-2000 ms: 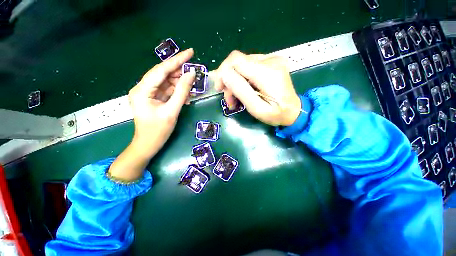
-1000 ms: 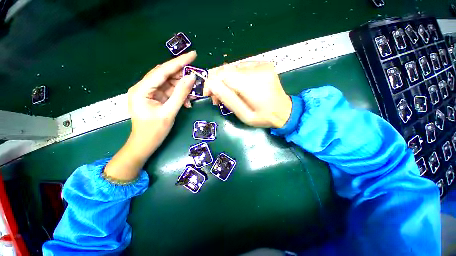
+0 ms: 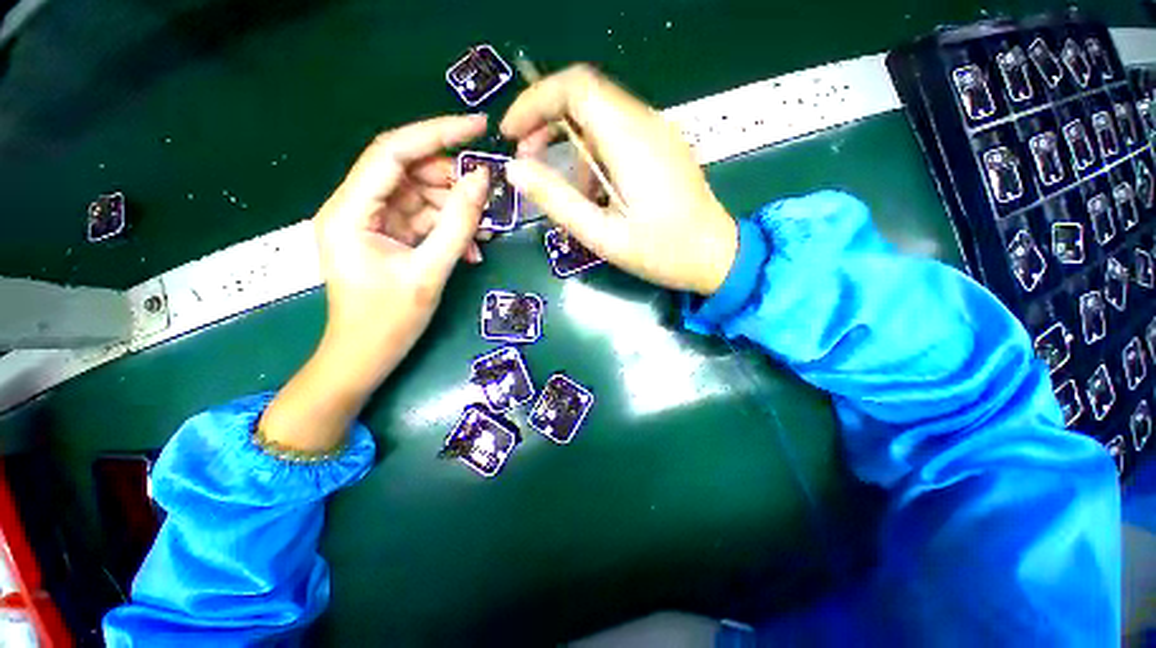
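Observation:
My left hand (image 3: 399,228) holds a small rounded-square module (image 3: 497,196) with a pale rim between thumb and fingers, above the white rail. My right hand (image 3: 628,184) is just right of it, its thumb tip at the module's edge. A thin tan stick (image 3: 591,158) lies in my right hand, its upper end pointing up and left, away from the module. Several similar modules lie on the near green surface: one (image 3: 572,251) partly under my right hand, another (image 3: 511,317) below, and a close group (image 3: 503,380) nearer me.
The white rail (image 3: 799,120) crosses the view. Beyond it, the dark green belt (image 3: 292,89) carries a module (image 3: 479,76) and another (image 3: 107,217) at far left. A black tray (image 3: 944,165) of modules stands at right. A metal bar (image 3: 64,314) joins the rail at left; a red bin (image 3: 23,557) is lower left.
The stick has swung away from the held module and my right fingers have opened and risen somewhat. The belt modules have shifted right and up slightly. My left hand still holds its module.

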